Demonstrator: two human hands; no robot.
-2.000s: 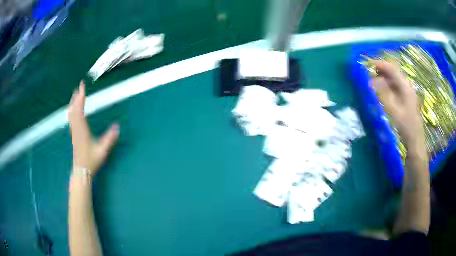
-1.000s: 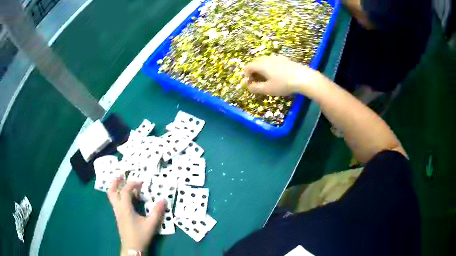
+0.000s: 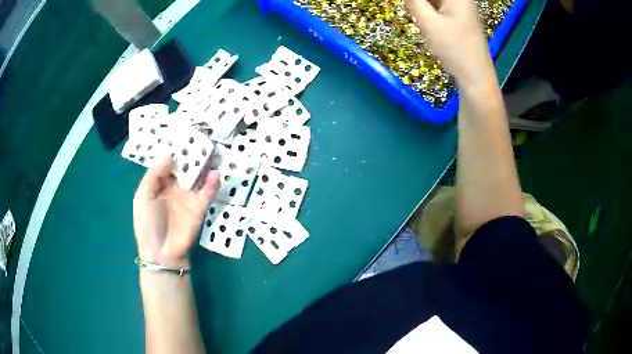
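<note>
My left hand (image 3: 171,211) is at the left side of the pile, palm up, with a white perforated plate (image 3: 192,157) between its fingers and thumb. The loose overlapping pile of white perforated plates (image 3: 281,146) lies right of and beyond it, with dark round and oval holes. My right hand (image 3: 447,34) is over the blue parts tray (image 3: 360,59), its fingertips cut off by the top edge, so its grip is hidden. Small gold and silver metal fittings (image 3: 395,48) fill the tray.
A white block (image 3: 134,81) rests on the black base (image 3: 111,124) by the grey post (image 3: 128,24). A curved white edge strip (image 3: 52,176) runs along the left. Set-aside plates (image 3: 6,235) show at the left edge. Another person's dark clothing (image 3: 554,48) is at the upper right. Tiny specks lie on the green table.
The view has turned from the far table edge toward the tray, then shifted so the tray is partly cut off. My left hand has taken hold of a plate. My right hand stays at the tray.
</note>
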